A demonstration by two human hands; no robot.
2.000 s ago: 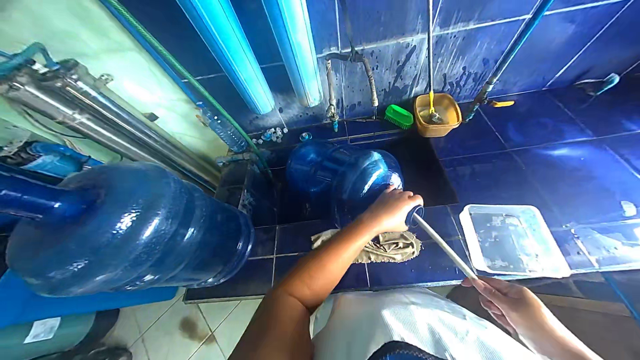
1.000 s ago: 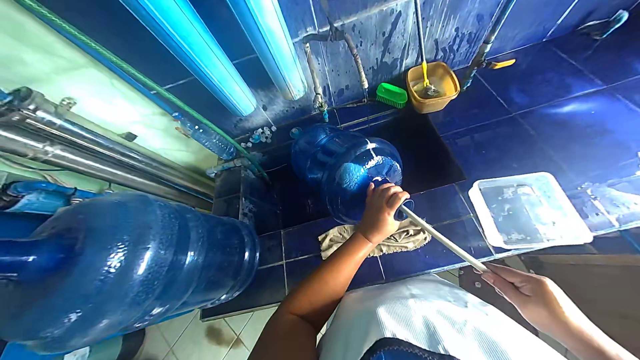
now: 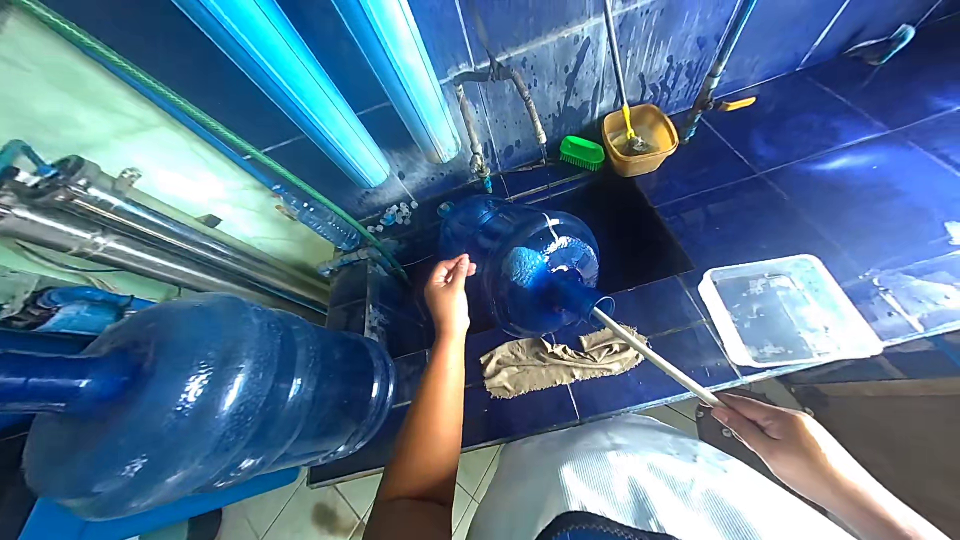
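A blue plastic water jug (image 3: 517, 262) lies on its side in the dark blue tiled basin, its neck toward me. My right hand (image 3: 765, 427) grips the end of a white rod (image 3: 667, 367), which runs into the jug's mouth. Inside the jug, the far end of the rod is hard to make out. My left hand (image 3: 451, 289) is at the jug's left side, fingers drawn together, with nothing visible in them; whether it touches the jug I cannot tell. A crumpled beige cloth (image 3: 555, 367) lies on the ledge below the neck.
Another large blue jug (image 3: 217, 382) stands close at the left. On the right ledge sits a translucent tray (image 3: 787, 311). Behind the basin are a green scrub brush (image 3: 582, 153), a yellowish tub (image 3: 667, 142) with a long-handled brush, and a pipe tap (image 3: 480, 161). Small caps (image 3: 397, 215) lie beyond the basin's left corner.
My left hand has let go of the jug's neck and moved left to the jug's side. My right hand still holds the rod in the mouth.
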